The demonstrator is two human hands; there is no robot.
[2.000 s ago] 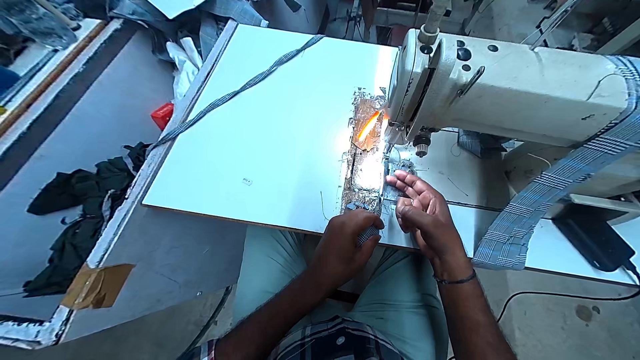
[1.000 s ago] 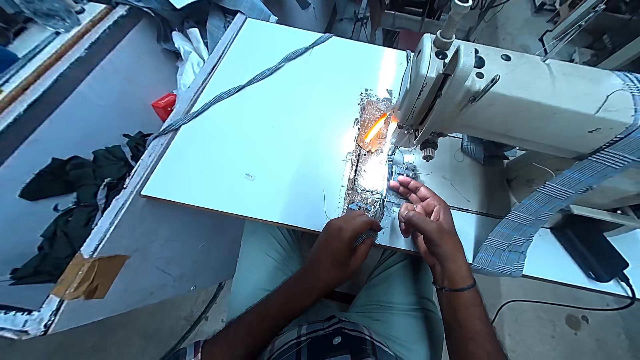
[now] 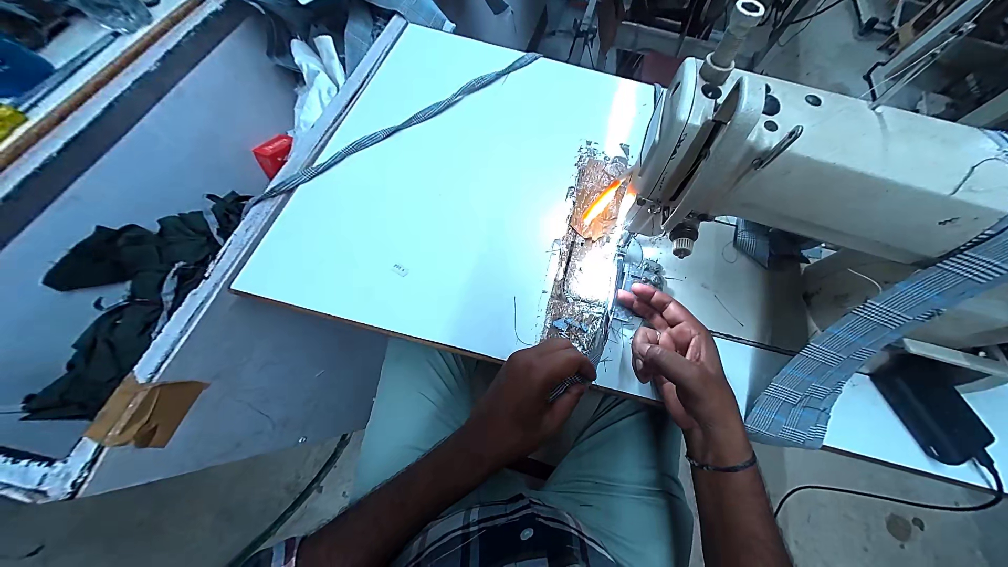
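A white sewing machine (image 3: 835, 157) stands over the white table (image 3: 441, 197), with bright light falling on its worn metal bed plate (image 3: 583, 276). My left hand (image 3: 535, 386) is closed on a small piece of checked fabric (image 3: 568, 386) at the table's front edge. Close to the right of it, my right hand (image 3: 673, 346) is raised beside the bed plate, its fingers curled and partly apart; whether it pinches a thread or fabric edge cannot be seen. A twisted checked fabric strip (image 3: 409, 122) lies across the table. A wide checked strip (image 3: 835, 354) hangs from the machine arm at the right.
A black pedal-like or adapter box (image 3: 933, 409) with a cable lies at the right. Dark cloth (image 3: 142, 291) and a red object (image 3: 272, 156) are at the left, beyond the table's edge. Brown tape (image 3: 150, 411) covers a corner of the left frame.
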